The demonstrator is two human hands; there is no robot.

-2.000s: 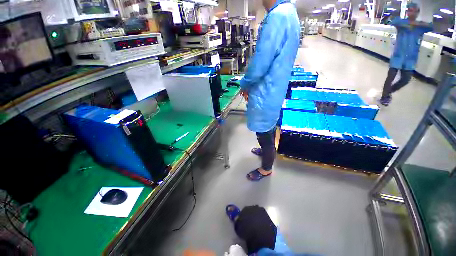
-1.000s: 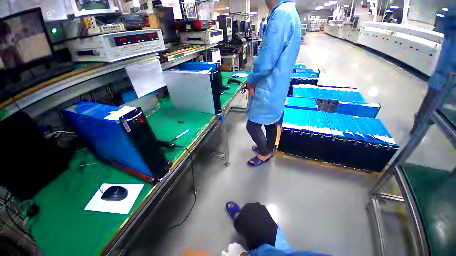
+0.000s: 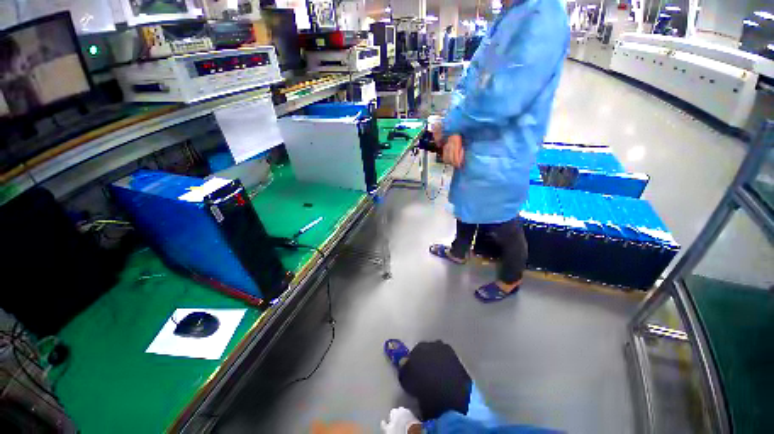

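My right hand (image 3: pixel 400 420), in a white glove with a blue sleeve, is small and cut off by the bottom edge; its fingers do not show clearly. My left hand is not recognisable; a blurred orange patch at the bottom edge cannot be identified. A chassis module (image 3: pixel 191 229) in blue film stands on edge on the green bench mat (image 3: pixel 119 339), with a black end face and a small red light. No hand touches it. A black handheld plug or scanner (image 3: pixel 287 243) lies beside it, with a thin pale pen (image 3: pixel 309 226).
A mouse (image 3: pixel 197 324) lies on white paper. A grey-sided unit (image 3: pixel 327 153) stands farther along the bench. A person in a blue smock (image 3: pixel 509 119) stands beside the bench, handling something dark. Stacked blue units (image 3: pixel 594 229) are behind. A metal trolley (image 3: pixel 679 280) is at right; a cord (image 3: pixel 331 339) hangs down.
The person in the smock has stepped nearer and right, and now has hands on a dark item. The second person at far right has left view. The module stays still; my gloved hand has shifted slightly.
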